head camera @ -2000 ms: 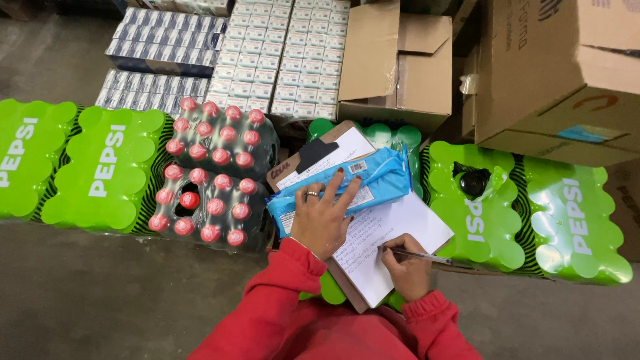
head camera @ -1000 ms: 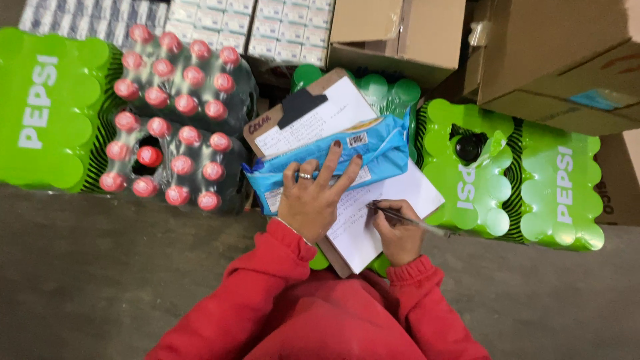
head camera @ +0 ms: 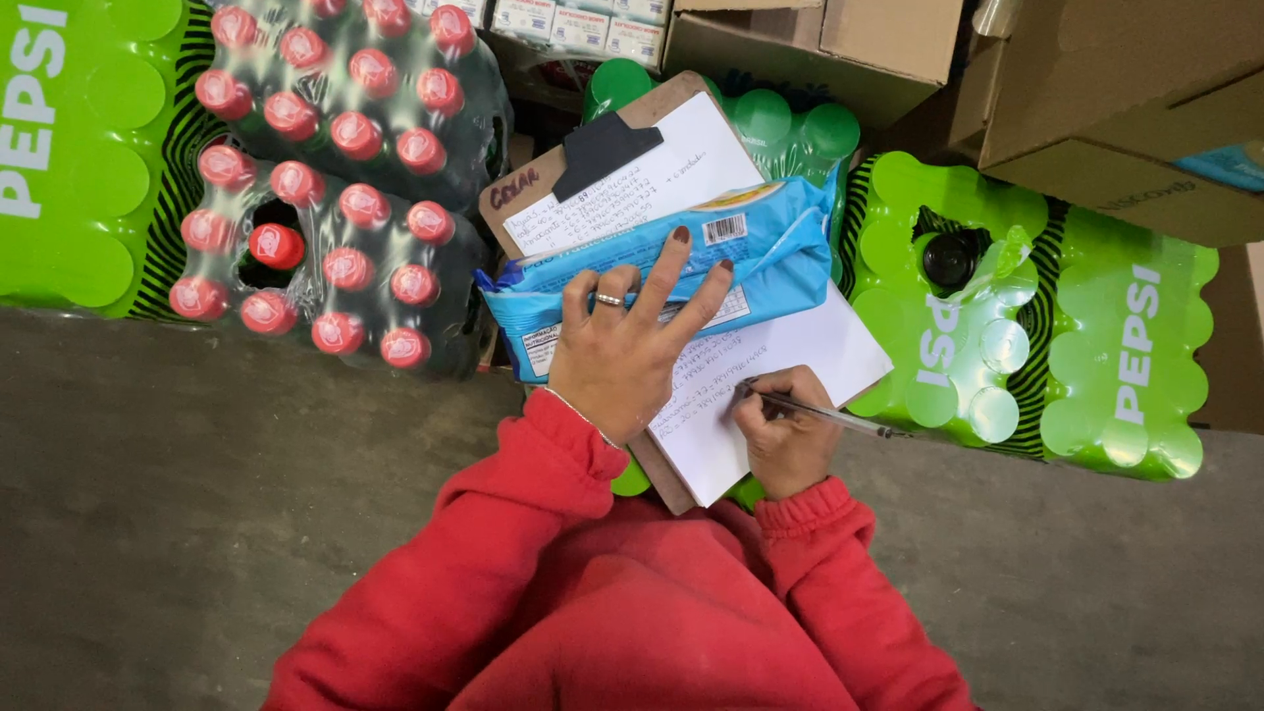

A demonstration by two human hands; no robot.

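My left hand [head camera: 632,336], with a ring and dark nail polish, rests with fingers spread on a blue plastic food packet [head camera: 780,237]. The packet lies across a brown clipboard [head camera: 509,197] with a black clip [head camera: 604,155] and white paper [head camera: 829,346] bearing handwriting. In my right hand [head camera: 790,434] is a clear-barrelled pen [head camera: 839,416], its writing end at the handwritten lines low on the sheet. Under the clipboard are green shrink-wrapped packs [head camera: 765,117], partly hidden.
Red-capped bottle packs [head camera: 346,267] and a green Pepsi pack [head camera: 89,148] stand at left. More Pepsi packs [head camera: 1116,346] are at right, one torn open around a black cap [head camera: 950,259]. Cardboard boxes [head camera: 1116,109] and small cartons [head camera: 583,25] stand behind; grey floor [head camera: 247,494] lies in front.
The view has moved closer to the clipboard. My right hand keeps the pen on the lower part of the sheet, and my left hand stays on the packet.
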